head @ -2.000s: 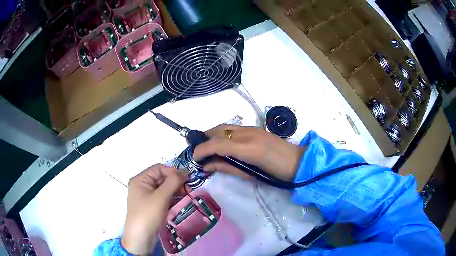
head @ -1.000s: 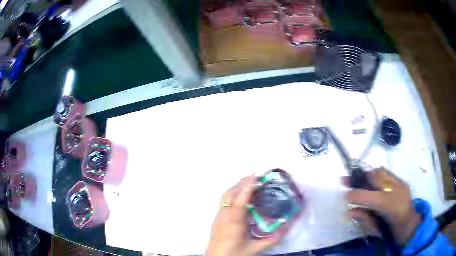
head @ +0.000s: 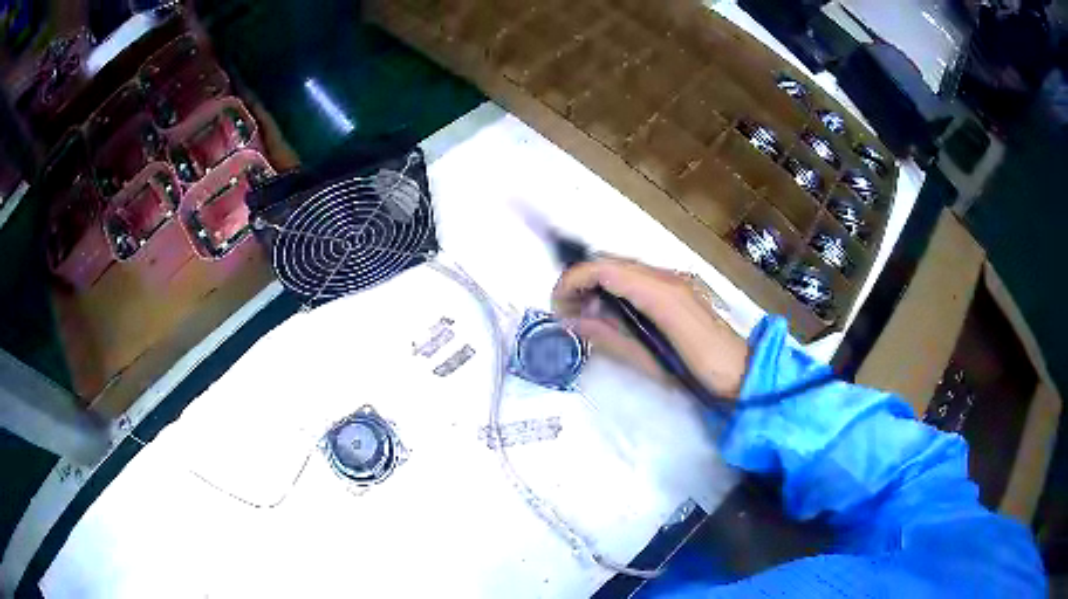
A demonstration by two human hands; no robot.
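My right hand (head: 650,316) holds the soldering iron (head: 573,248), its blurred tip pointing up and left and its black cord running back over the blue sleeve. The fingers of this hand are at the edge of a speaker driver (head: 548,351) on the bench; whether they grip it I cannot tell. A second speaker driver (head: 363,447) lies magnet side up further left, with a thin strand (head: 272,504) beside it. My left hand is out of the picture.
The fume fan (head: 354,240) stands at the back, its pale cable (head: 497,398) curving across the bench. Printed strips (head: 454,360) lie near it. The housing carton (head: 176,324) with pink housings (head: 220,201) is at upper left. The speaker tray (head: 656,146) is at upper right.
The view has swung right. The pink housing and my left hand have left the picture. My right hand with the iron has moved to the right-hand speaker driver.
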